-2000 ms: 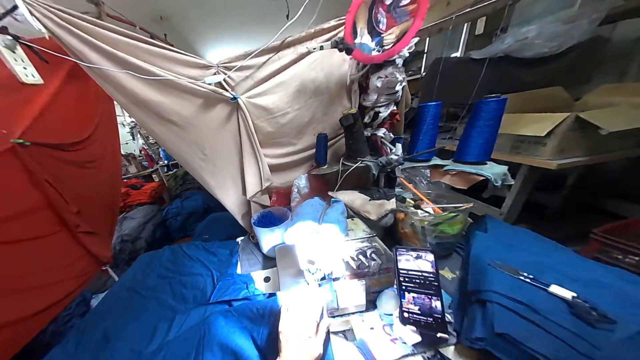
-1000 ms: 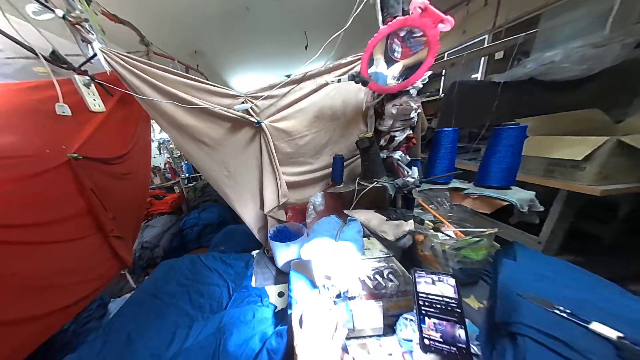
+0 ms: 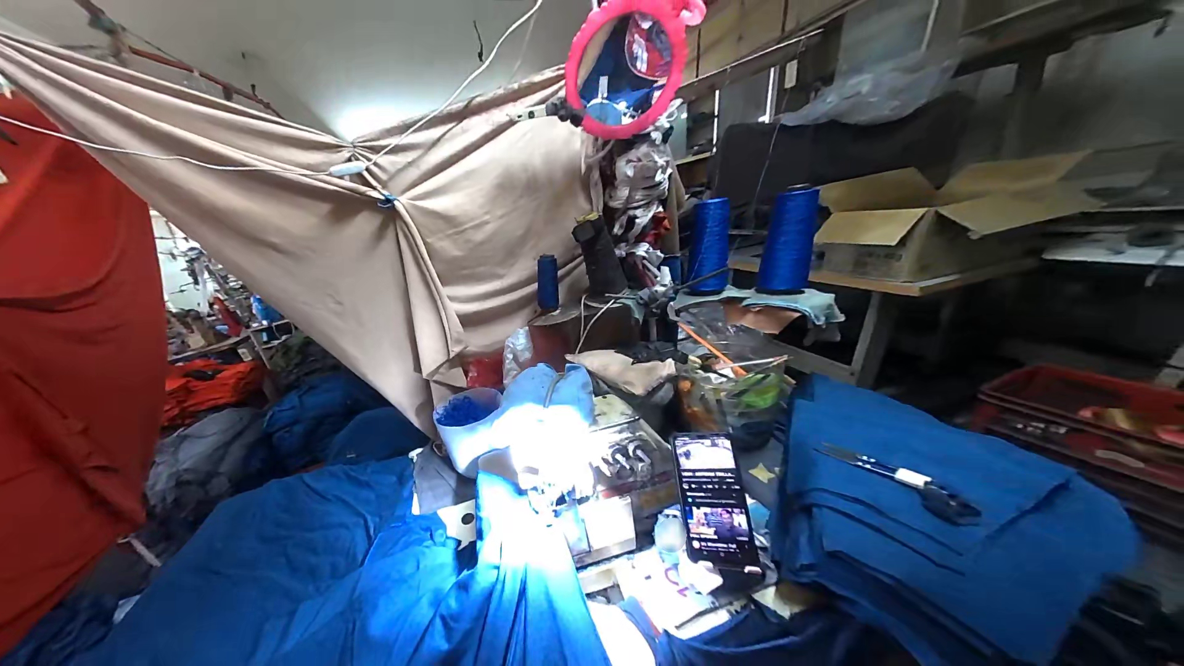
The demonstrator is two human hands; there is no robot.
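Note:
A washed-out, pale shape at the bottom edge appears to be my right hand [image 3: 622,636], beside the blue fabric [image 3: 504,592]; its fingers cannot be made out. My left hand is not seen. Gathered folds of the fabric run up to the needle area of a sewing machine [image 3: 634,458], where a lamp's glare hides detail. A white cup [image 3: 469,427] with blue contents stands left of the machine head. To the right, a lit smartphone [image 3: 714,504] leans upright. Farther right, a pointed metal tool [image 3: 897,478] with a white and black handle lies on folded blue fabric [image 3: 999,555].
Two blue thread cones [image 3: 788,240] stand behind, near an open cardboard box [image 3: 911,245] on a table. A clear plastic container [image 3: 735,393] of odds and ends sits behind the phone. A pink-framed mirror [image 3: 575,69] hangs above; a beige cloth [image 3: 324,250] is strung behind.
A brightly lit hand was at the machine's needle area two seconds ago; now blue fabric lies there, with the pale shape lower and to the right. The view has shifted.

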